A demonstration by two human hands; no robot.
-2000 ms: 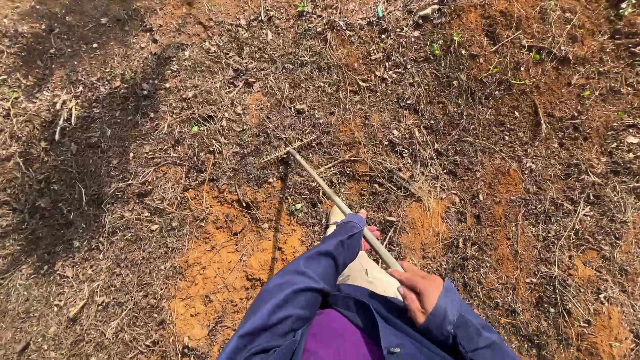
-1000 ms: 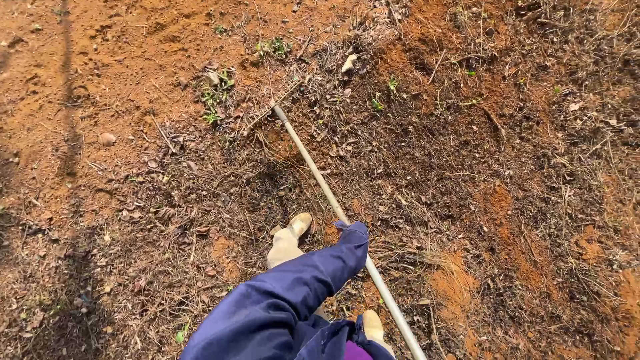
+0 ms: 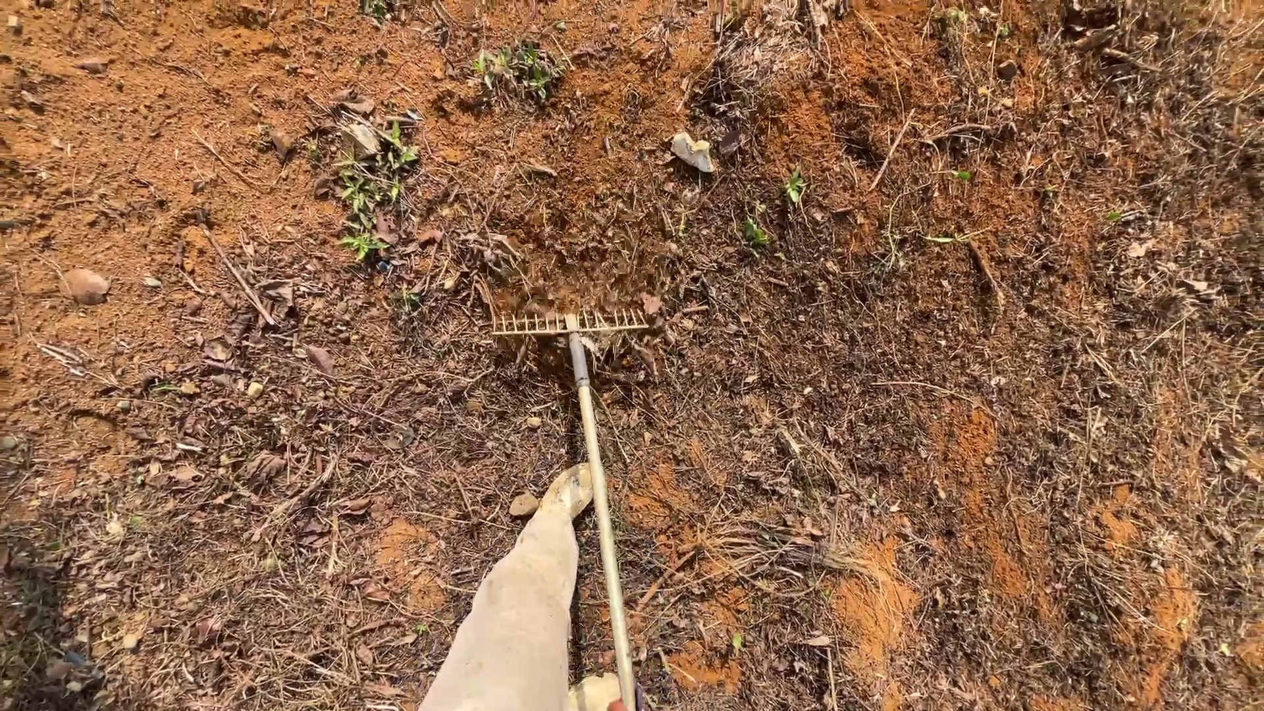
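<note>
A garden rake's metal head (image 3: 571,324) lies across the soil and leaf litter near the middle of the view, its short teeth towards the top. Its long pale handle (image 3: 598,494) runs down to the bottom edge, passing just right of a light-coloured boot (image 3: 569,491). Only a sliver of one hand shows at the handle's lower end, with a bit of dark blue sleeve beside it. Whether this is my left hand or my right hand cannot be told. The rest of my hands is out of frame. Dry leaves and loose debris lie around the teeth.
A pale stone-like lump (image 3: 692,152) lies beyond the rake head. Small green plants (image 3: 367,193) grow at upper left, with more (image 3: 520,71) at the top. A stone (image 3: 523,506) sits by the boot, another (image 3: 86,286) at far left. Dry stalks (image 3: 800,553) lie at right.
My hands and blue sleeves, seen at the handle two seconds ago, have almost left the view. The rake's toothed head now shows plainly. The view has shifted forward over the ground.
</note>
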